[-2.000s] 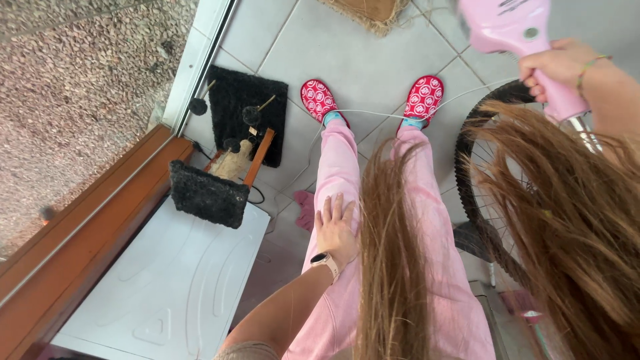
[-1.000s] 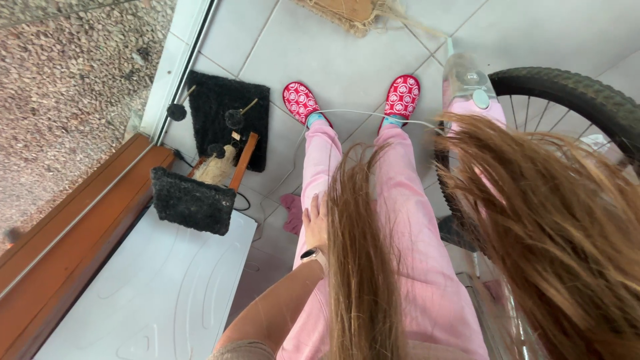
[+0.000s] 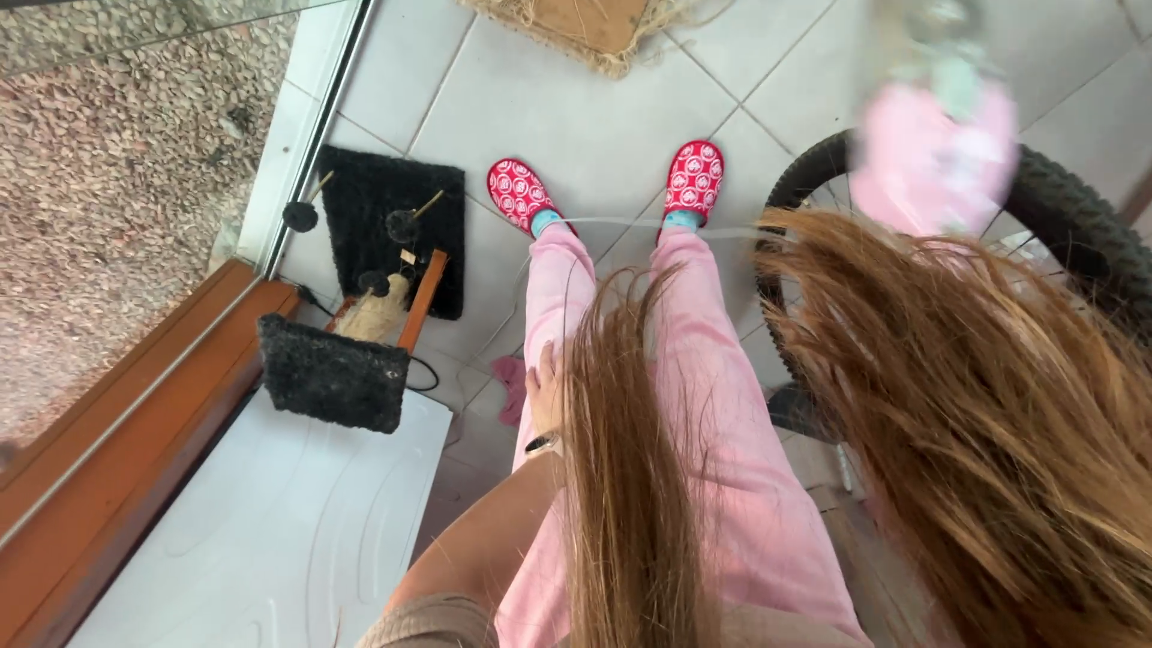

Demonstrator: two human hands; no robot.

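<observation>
My left hand (image 3: 545, 391) rests on the left thigh of my pink trousers (image 3: 738, 486), partly covered by a long lock of brown hair (image 3: 621, 468); nothing shows in it. A pink hair dryer (image 3: 936, 162), blurred, is at the upper right, above the wide mass of brown hair (image 3: 981, 387) and over a bicycle wheel. My right hand is not visible; hair covers the lower end of the dryer. A pale cord (image 3: 630, 221) runs across in front of my ankles toward the right-hand hair.
A cat tree with a black plush platform (image 3: 333, 373) and base (image 3: 360, 180) stands left, beside a white panel (image 3: 270, 504) and a glass door's frame (image 3: 162, 360). The bicycle wheel (image 3: 1080, 207) is at right. A frayed mat (image 3: 585, 27) lies ahead of my red slippers (image 3: 697, 180).
Two seconds ago my right hand showed around the dryer's handle; now it is out of sight. The dryer has swung about and points differently. My left hand stays on the thigh.
</observation>
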